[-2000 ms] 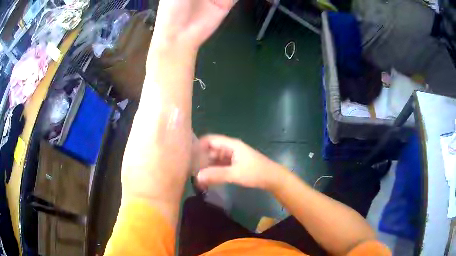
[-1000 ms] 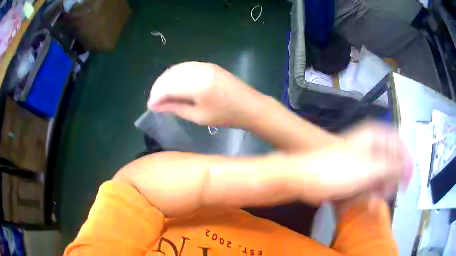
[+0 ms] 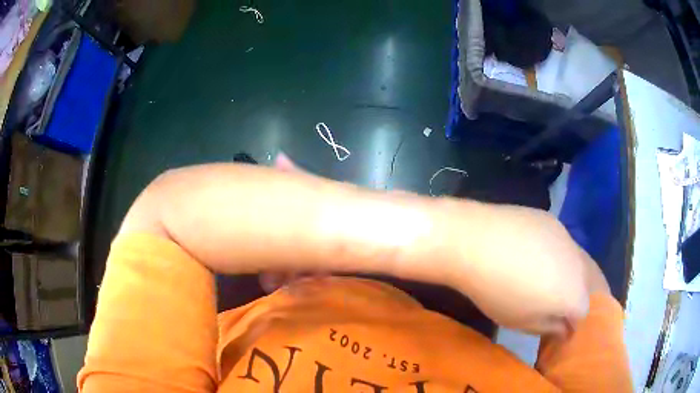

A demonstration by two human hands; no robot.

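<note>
My bare left forearm (image 3: 361,222) lies across the picture, out of an orange sleeve. It has a bright glare along its middle; no tape edge can be made out. My left hand (image 3: 537,292) is at the right, bent down by my right elbow and sleeve, its fingers mostly hidden. My right hand (image 3: 295,280) is behind my left forearm. Only blurred fingers show below the forearm, by my shirt, and a fingertip shows above it. Its palm and anything in it are hidden.
A white worktable (image 3: 648,176) with papers (image 3: 679,203) and a dark object is at the right. A grey cart (image 3: 529,96) stands upper right. A blue bin (image 3: 80,96) and cardboard boxes (image 3: 42,184) are at the left. White cord (image 3: 331,142) lies on the green floor.
My left arm has swung from upright to crosswise, its hand now at my right elbow. My right hand has gone from above my left forearm to behind it. The see-through film no longer shows.
</note>
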